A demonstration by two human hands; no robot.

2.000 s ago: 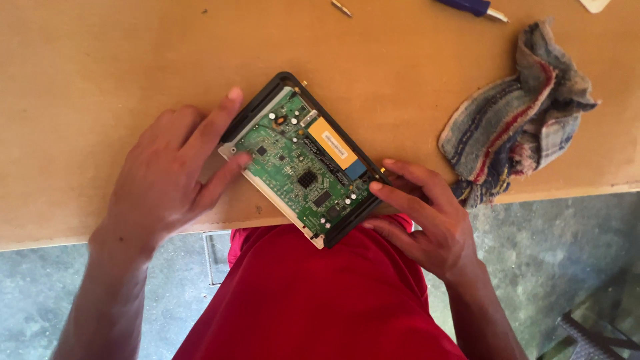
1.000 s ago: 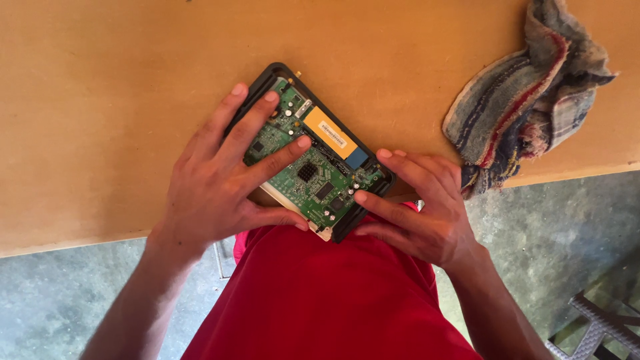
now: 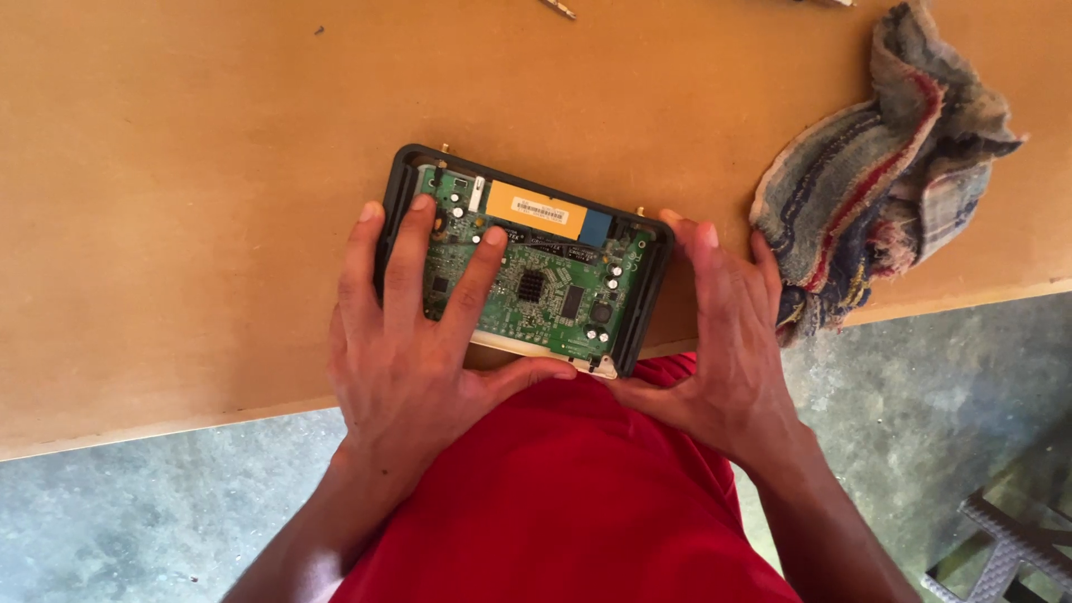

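A green circuit board (image 3: 536, 293) with a black heatsink, capacitors and a yellow-and-blue Ethernet port block (image 3: 536, 209) lies in a black plastic router casing (image 3: 649, 310) at the front edge of the table. Over the board's left part is my left hand (image 3: 419, 343), its fingertips on the board and the casing's left side, its thumb along the pale lower edge. At the casing's right end, my right hand (image 3: 729, 335) has its thumb by the lower right corner and its fingers beside the upper right corner. Both hands steady the router between them.
A crumpled striped cloth (image 3: 863, 184) lies on the wooden table (image 3: 184, 201) to the right, close to my right fingers. A small screw (image 3: 319, 30) and a thin brass-coloured piece (image 3: 559, 8) are farther back. A grey lattice object (image 3: 1005, 544) stands at the lower right.
The router has turned so its long side lies closer to level. My left fingers have come down onto the board since two seconds ago, and my right hand has shifted to the casing's end.
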